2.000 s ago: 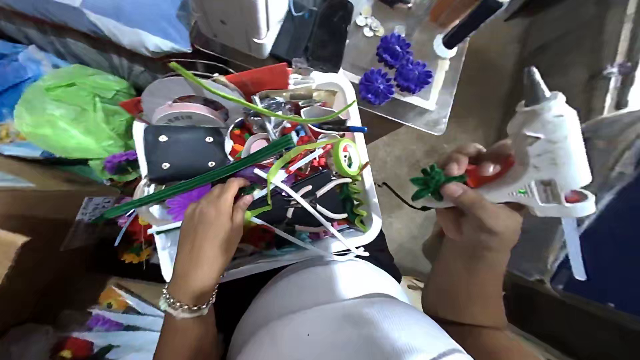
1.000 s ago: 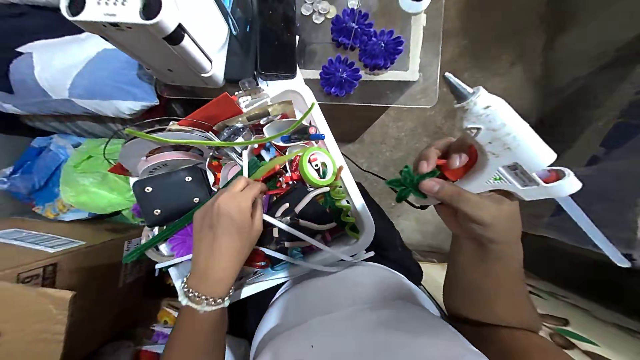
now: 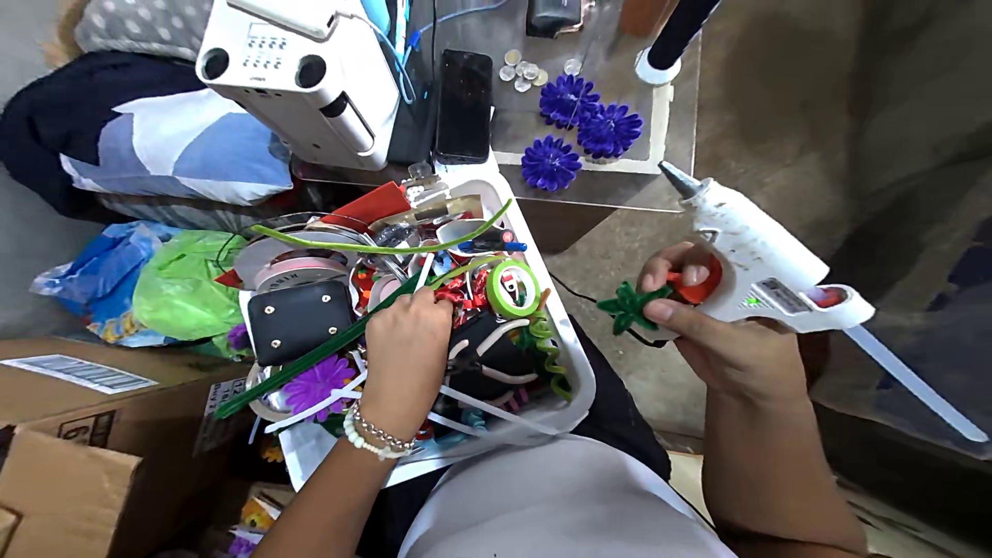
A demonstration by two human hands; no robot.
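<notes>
My right hand (image 3: pixel 709 318) grips a white hot glue gun (image 3: pixel 763 256) by its handle, fingers at the red trigger. Between thumb and finger of the same hand is a green pipe-cleaner flower or leaf piece (image 3: pixel 632 307). My left hand (image 3: pixel 409 341), wearing bracelets, reaches into a white plastic basket (image 3: pixel 570 387) of craft supplies; its fingertips are hidden. Under and beside it lie dark green pipe cleaners (image 3: pixel 310 353), white strips, a light green pipe cleaner (image 3: pixel 387 249), a roll of green tape (image 3: pixel 513 288), a black case (image 3: pixel 301 322), pliers and a purple flower (image 3: pixel 319 385).
Purple flowers (image 3: pixel 610 130), a phone (image 3: pixel 464 106) and small clear discs (image 3: pixel 523 71) lie on the table (image 3: pixel 589 192) ahead. A white device (image 3: pixel 306 77) stands at its left. Cardboard boxes (image 3: pixel 70 473) and plastic bags (image 3: pixel 190 287) are at the left. A cord hangs by the basket.
My left hand has shifted within the basket, toward the tape roll. My right hand still holds the glue gun and the green piece. The view has moved, showing more of the white device.
</notes>
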